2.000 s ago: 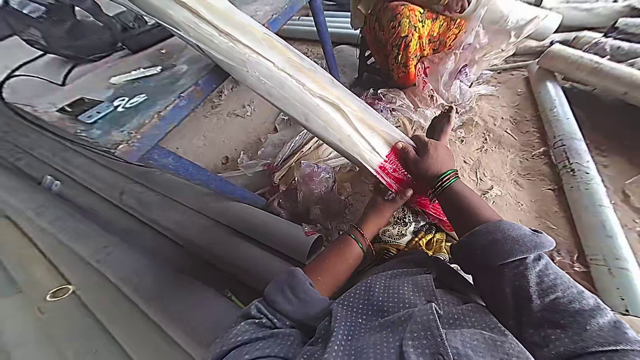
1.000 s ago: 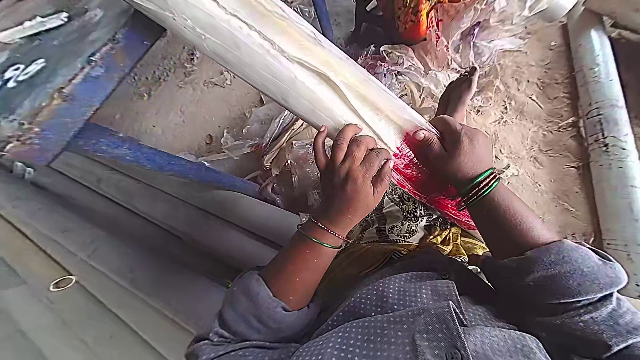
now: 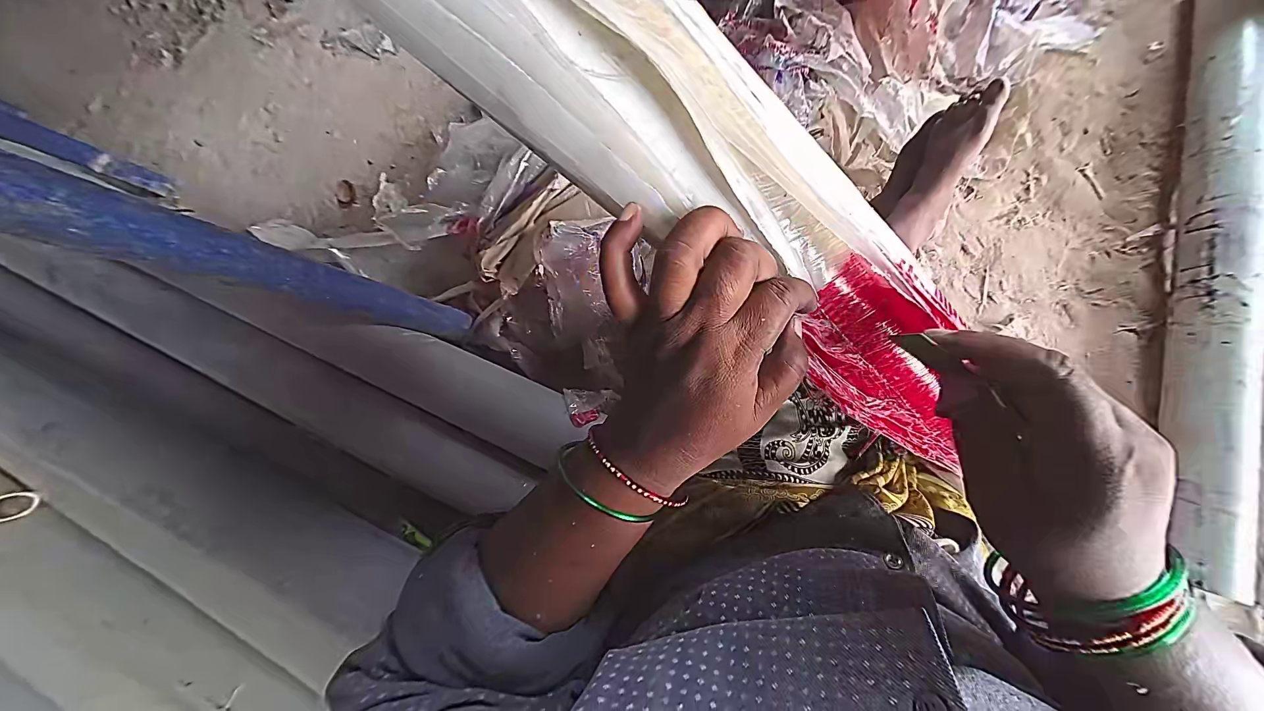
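Observation:
A long pale bundle of fabric [image 3: 642, 109], white and cream, slants from the top down to my lap and ends in red cloth [image 3: 874, 360] with loose threads. My left hand [image 3: 711, 326] has its fingers curled at the bundle's lower left edge, close to where white meets red; what its fingertips grip is hidden. At the right edge of the red part is my right hand [image 3: 1057, 434], thumb and fingers pinched on the red cloth. Bangles circle both wrists. Patterned black, white and yellow cloth [image 3: 800, 444] shows beneath the red end.
A blue bar [image 3: 227, 252] crosses at left above large grey pipes [image 3: 247, 425]. Crumpled clear plastic [image 3: 583, 286] lies on the sandy floor, with more at the top. A bare foot [image 3: 943, 148] rests beyond the bundle. Along the right side runs a pale pipe [image 3: 1220, 296].
My left hand has come from beneath the bundle's end to its left edge. My right hand has shifted down along the red part. The view has moved closer.

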